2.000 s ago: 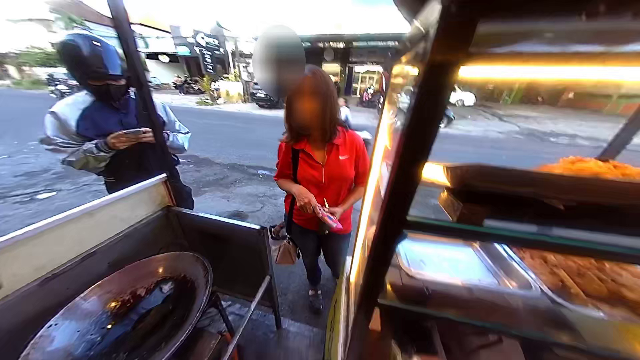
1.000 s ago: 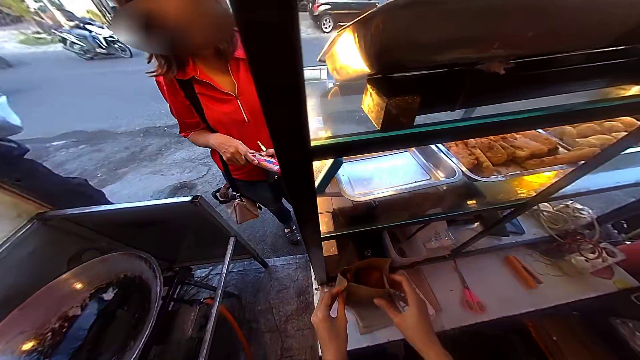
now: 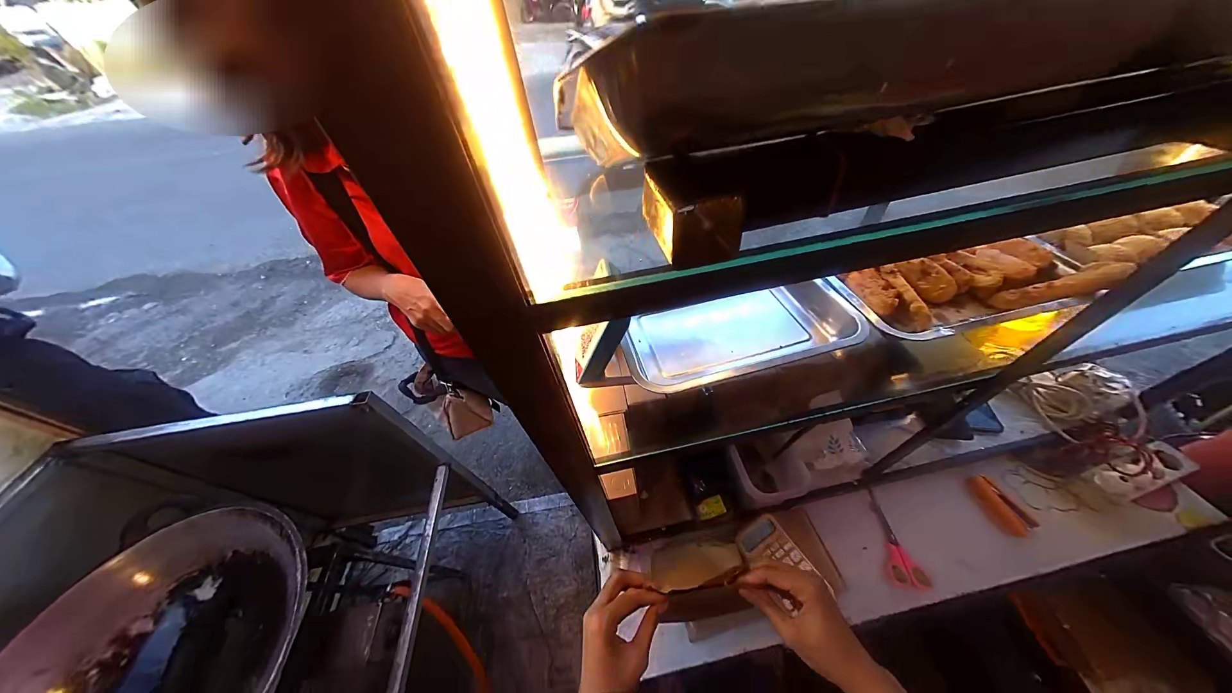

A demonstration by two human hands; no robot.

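Note:
Low in the head view, my left hand (image 3: 621, 626) and my right hand (image 3: 801, 616) pinch the two upper corners of a brown paper bag (image 3: 701, 602), its top edge drawn nearly flat between them. The bag's inside is hidden. Just behind it, a calculator (image 3: 770, 544) lies on the white counter (image 3: 962, 577). To the right of my right hand lie scissors with pink handles (image 3: 903, 563), and farther right an orange-brown long object (image 3: 998, 505).
Above the counter, a glass display shelf holds a bare metal tray (image 3: 741, 337) and a tray of fried food (image 3: 948, 279). A large wok (image 3: 164, 606) with dark oil stands lower left. A person in red (image 3: 337, 221) stands outside. Cables (image 3: 1078, 404) lie right.
A second ago the bag's mouth was spread apart between my hands; now its edge is pulled flat. The view has swung right and down since the earliest frame.

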